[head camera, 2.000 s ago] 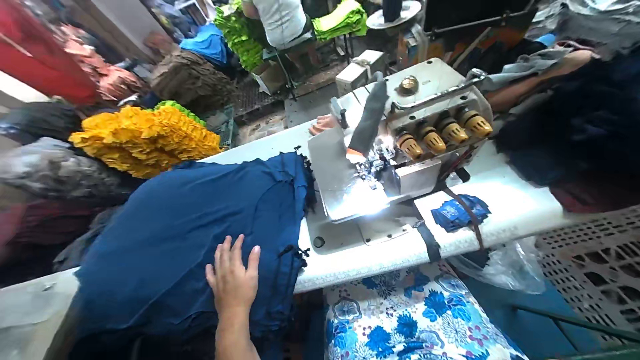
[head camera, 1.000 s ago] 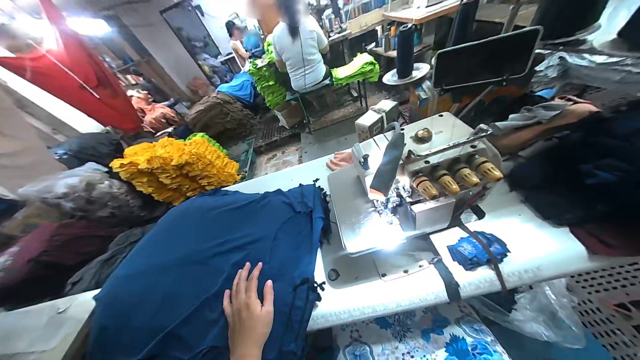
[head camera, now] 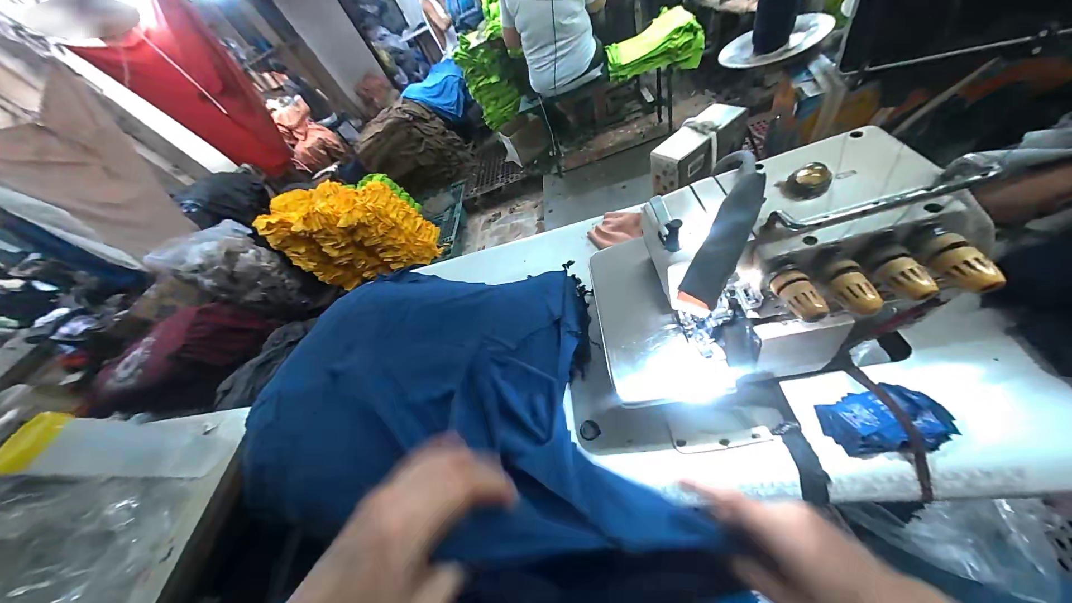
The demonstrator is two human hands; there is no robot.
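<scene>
A stack of dark blue fabric (head camera: 402, 360) lies over the left part of the white sewing table. My left hand (head camera: 427, 511), blurred, is at the front of the stack with its fingers curled over the cloth; whether it grips is unclear. My right hand (head camera: 796, 536), also blurred, is shut on the edge of a blue fabric piece stretched between the hands, below the table's front edge. Behind it stands an overlock sewing machine (head camera: 871, 201) with tan tension dials and a lit needle area. Small blue labels (head camera: 883, 419) lie on the table to the right, under a dark strap.
Bundled yellow fabric (head camera: 347, 234) is heaped behind the stack. A pale side table (head camera: 126, 448) with clear plastic stands at the left. A person in a white shirt (head camera: 553, 42) sits farther back beside green fabric. Another person's hand (head camera: 615, 230) rests behind the machine.
One hand lay spread on the blue stack in both earlier frames. Now both hands are at its front, and a blue piece has been drawn out toward the right.
</scene>
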